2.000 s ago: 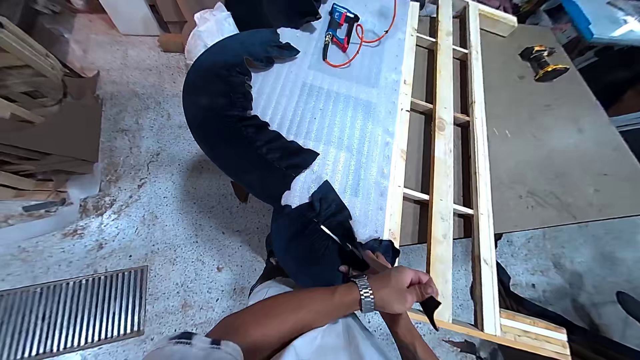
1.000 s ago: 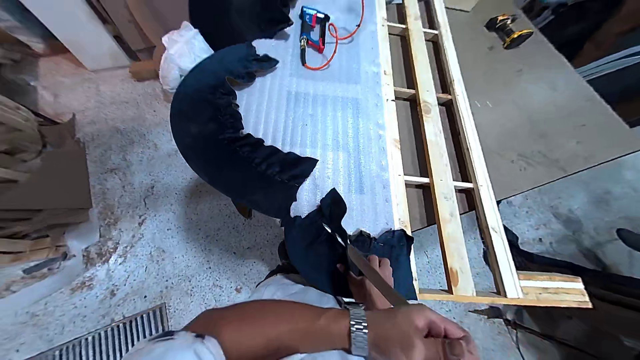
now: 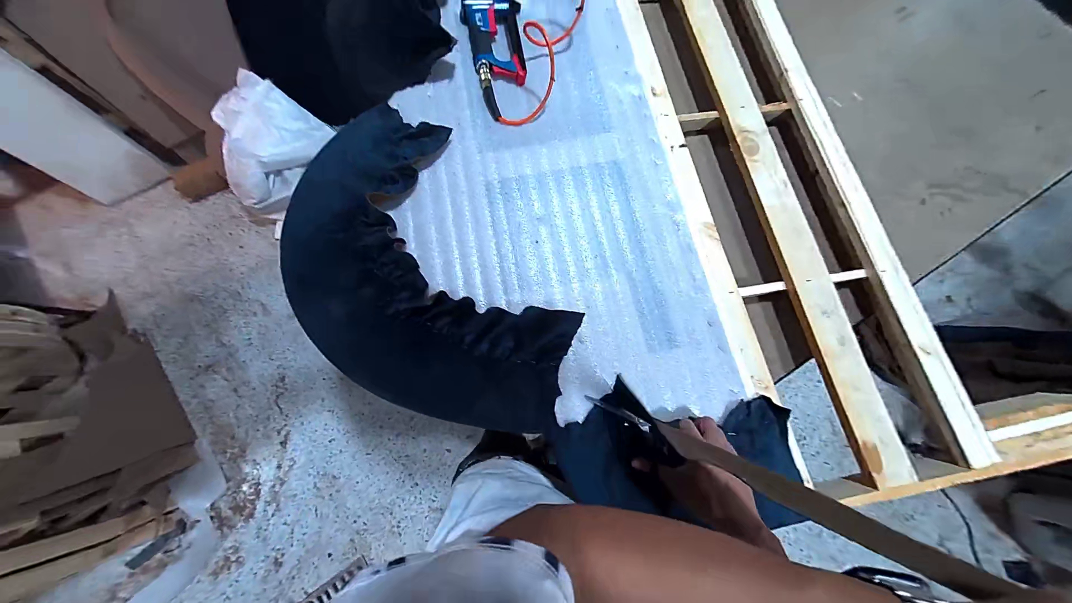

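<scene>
My right hand [image 3: 712, 481] is closed around dark-handled scissors [image 3: 618, 410], whose blades lie at the dark blue fabric [image 3: 586, 456] along the near edge of the foam-covered panel [image 3: 544, 226]. A long narrow strip [image 3: 804, 502] runs from the scissors to the lower right corner. My left forearm crosses over the right one, with a metal watch [image 3: 888, 578] at the bottom edge; my left hand is out of frame. Gathered dark fabric covers a curved padded piece [image 3: 352, 335] on the panel's left side.
A pneumatic stapler [image 3: 494, 42] with an orange hose [image 3: 548, 84] rests on the panel. Along its right side runs an open wooden frame [image 3: 787, 209]. A white plastic bag [image 3: 268, 138] stands at upper left, and board and wood offcuts [image 3: 109, 419] lie at lower left.
My left hand has moved right and down, out of view, and the strip now stretches farther from the fabric. The view has shifted closer to the panel.
</scene>
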